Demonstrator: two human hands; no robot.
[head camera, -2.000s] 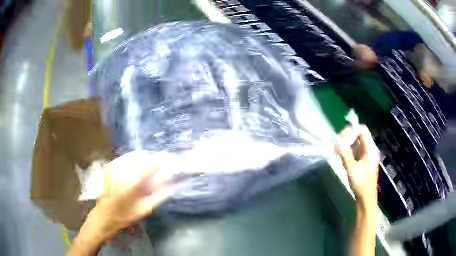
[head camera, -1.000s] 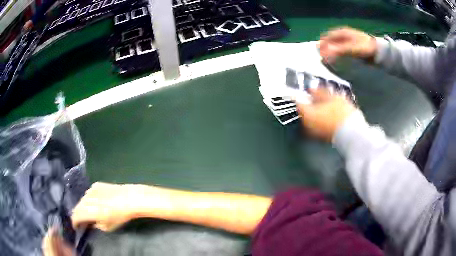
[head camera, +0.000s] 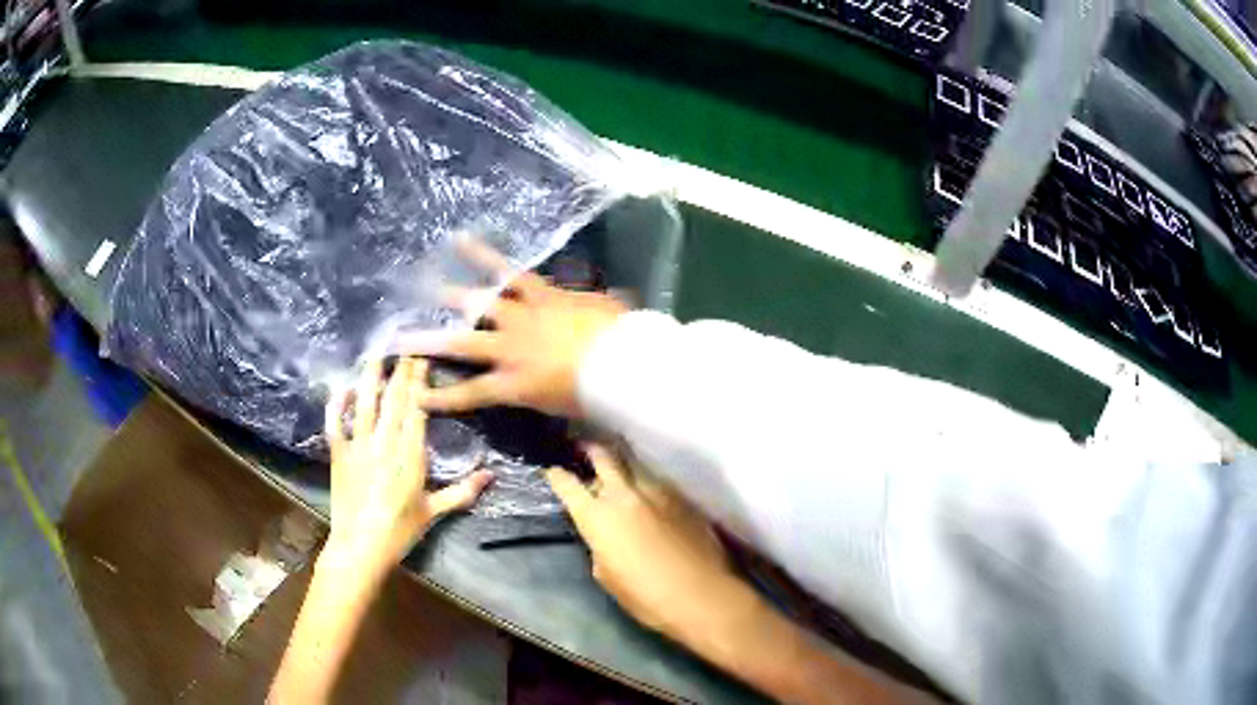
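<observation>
A large shiny clear poly bag (head camera: 317, 234) full of dark parts lies on the green bench, its mouth towards the right. My left hand (head camera: 379, 475) lies on the bag's near side near the mouth, fingers extended and thumb apart. My right hand (head camera: 655, 544) is at the near right side of the mouth; its fingertips are by the plastic, and whether they pinch it cannot be told. Another person's hand (head camera: 531, 338) reaches over the mouth, fingers spread and blurred. Dark tweezers (head camera: 528, 539) lie on the bench between my hands. The parts inside are indistinct.
The other person's light grey sleeve (head camera: 827, 427) crosses from the right above my right forearm. A pale rail (head camera: 813, 241) and upright post (head camera: 1027, 145) stand beyond, with black trays (head camera: 1075, 234) behind. A brown cardboard box (head camera: 179, 510) and a blue bin (head camera: 94, 369) are below the bench.
The view has swung back left to the bag. The other person's hand has moved from the white sheets to the bag's mouth. Both my hands are now at the near side of the bag.
</observation>
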